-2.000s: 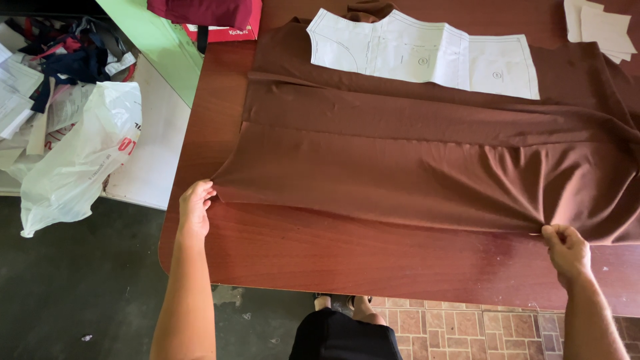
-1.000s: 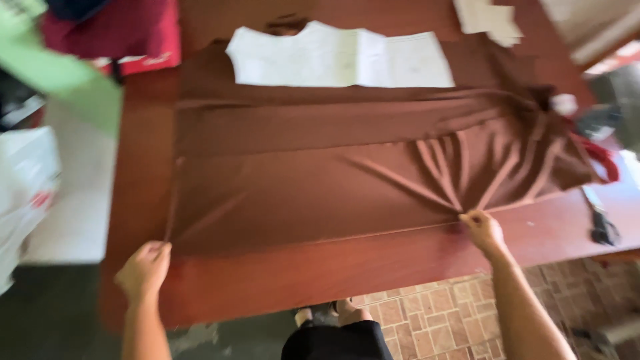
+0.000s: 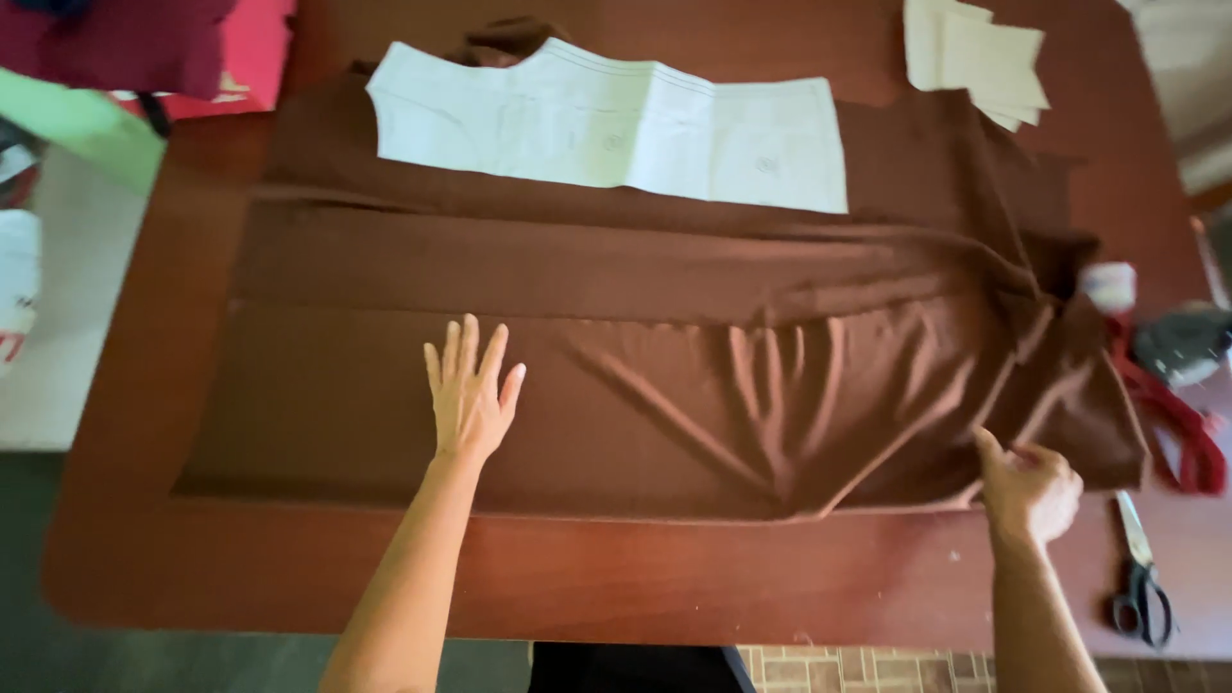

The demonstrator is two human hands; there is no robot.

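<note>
Brown fabric (image 3: 616,404) lies spread over a wooden table (image 3: 722,587), smooth at the left and creased at the right. My left hand (image 3: 472,390) is flat on or just over it, fingers spread, holding nothing. Over the fabric's right part, close to its front edge, is my right hand (image 3: 1030,486), fingers curled; whether it pinches the cloth cannot be told. A white paper sewing pattern (image 3: 616,125) with printed lines rests on the far part of the fabric. To the right of my right hand lie scissors (image 3: 1141,577) with black handles.
Cream pieces (image 3: 991,58) lie at the back right. Along the right edge are a red strap (image 3: 1174,414) and a dark grey object (image 3: 1184,345). Maroon cloth (image 3: 115,43) sits on a red box (image 3: 258,58) at the back left. A white plastic bag (image 3: 17,279) is at far left.
My left hand has let go of the fabric's front left corner and moved inward over the cloth. My right hand has left the gathered spot at the front edge and moved right.
</note>
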